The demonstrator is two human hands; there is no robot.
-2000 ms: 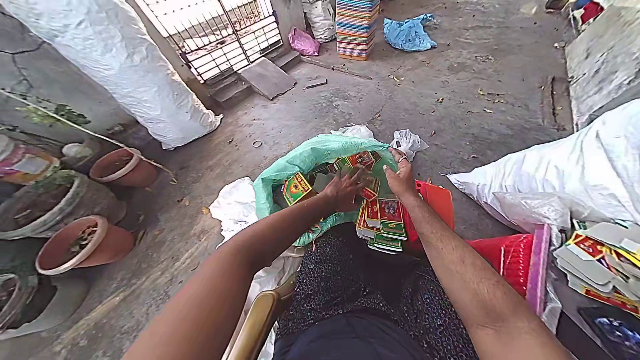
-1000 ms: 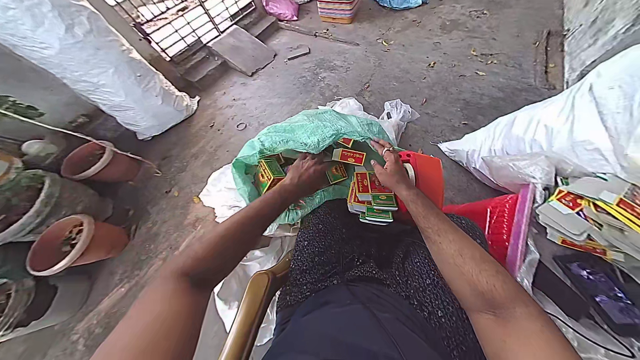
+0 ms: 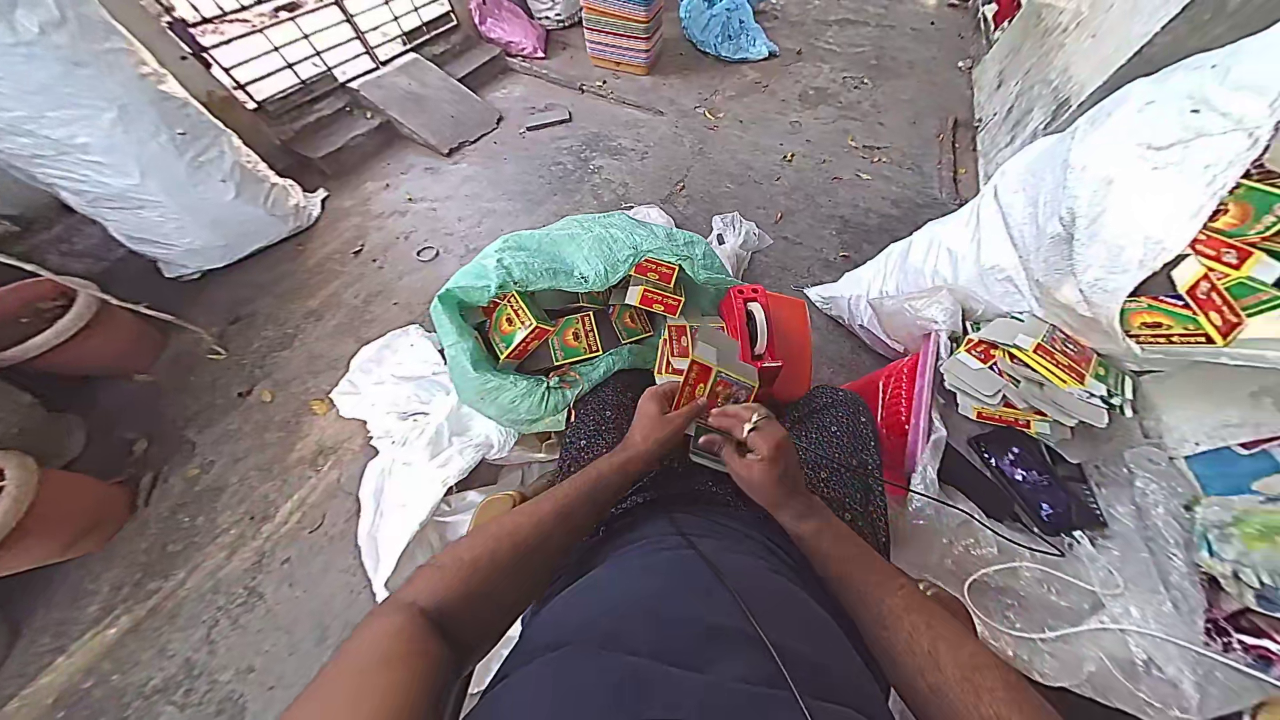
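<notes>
My left hand holds a small printed cardboard box, its pale flaps standing open, above my lap. My right hand, with a ring on one finger, has its fingers at the lower end of that box; whether it grips it is hard to tell. More red, yellow and green boxes lie in an open green woven plastic sack just beyond my knees. A red tape dispenser with a white roll stands right of the sack, against an orange object.
Flattened cartons and a phone lie at the right, below a white sack holding more boxes. A pink-rimmed red container stands beside my right knee. Terracotta pots are at the left. A cable runs across to my lap.
Both hands have drawn back from the green sack to my lap, where a box is now held. The tape dispenser is now in plain view.
</notes>
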